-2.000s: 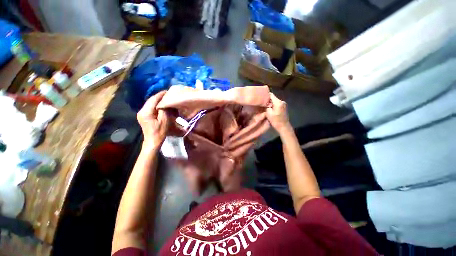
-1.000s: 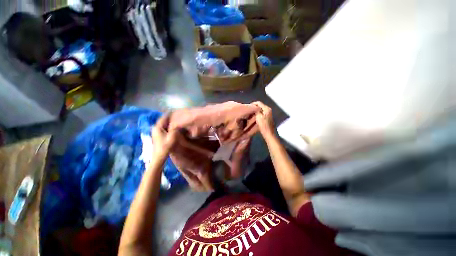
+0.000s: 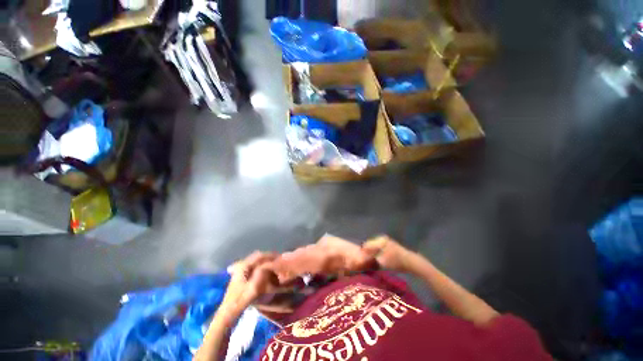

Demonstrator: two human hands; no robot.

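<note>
A salmon-pink jacket [image 3: 317,259] is bunched between my two hands, close to my body at the lower middle. My left hand [image 3: 252,275] grips its left end. My right hand [image 3: 383,252] grips its right end. Only a narrow folded strip of the pink cloth shows clearly. The lower part is mostly hidden by my hands and maroon shirt. A white piece [image 3: 243,331] shows below my left hand; I cannot tell if it belongs to the jacket.
Open cardboard boxes [image 3: 342,173] with bags and cloth stand ahead on the grey floor [image 3: 211,218]. A blue plastic bag heap [image 3: 158,317] lies lower left. More blue plastic [image 3: 624,240] is at the right edge. Striped cloth [image 3: 201,67] hangs upper left.
The view has turned and moved forward, so the boxes look nearer and the table and pale hanging cloth are out of view. My hands hold the jacket lower in the picture, nearer my body.
</note>
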